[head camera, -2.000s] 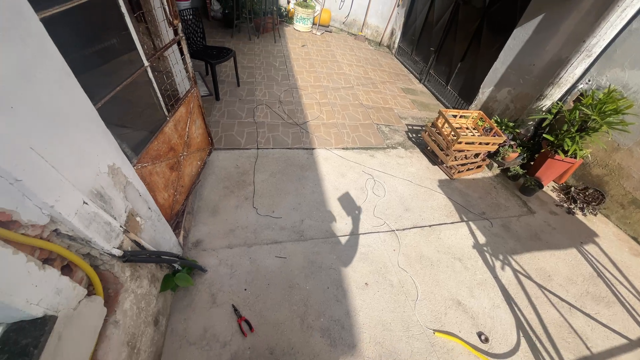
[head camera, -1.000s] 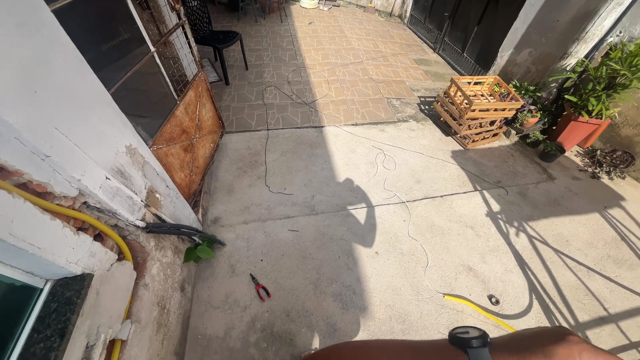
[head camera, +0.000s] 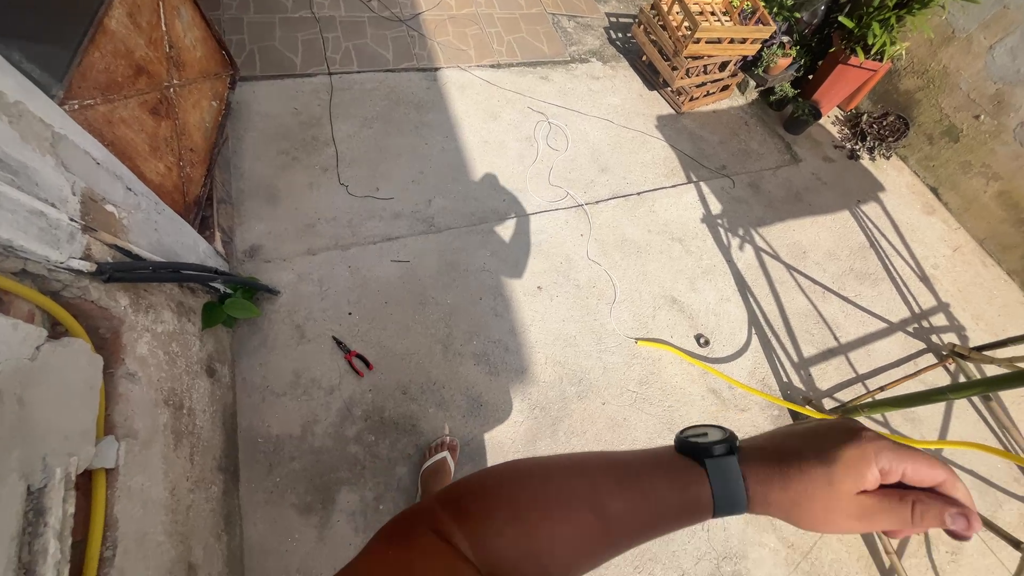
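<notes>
My left hand (head camera: 880, 488), with a dark watch (head camera: 708, 436) on the wrist, reaches across to the lower right. Its fingers are curled and the thumb lies along them; the palm is hidden, so whether it holds anything cannot be seen. Behind it run a yellow corrugated conduit (head camera: 744, 384) and green and tan poles (head camera: 944, 394). A thin white wire (head camera: 590, 240) comes out of the conduit's end and lies in loops on the concrete. Near that end sits a small round object (head camera: 702, 340). Red-handled pliers (head camera: 353, 358) lie in the shade at left. My right hand is out of view.
Stacked wooden crates (head camera: 696, 48) and potted plants (head camera: 848, 76) stand at the upper right. Dark wires (head camera: 332, 120) cross the floor. On the left are a rusty metal panel (head camera: 152, 96), black cables (head camera: 184, 276) and another yellow conduit (head camera: 98, 480) in a broken wall.
My left arm, absent at first and only at the bottom edge a second ago, now stretches across the lower right. The view has tipped down, and a sandalled foot shows.
</notes>
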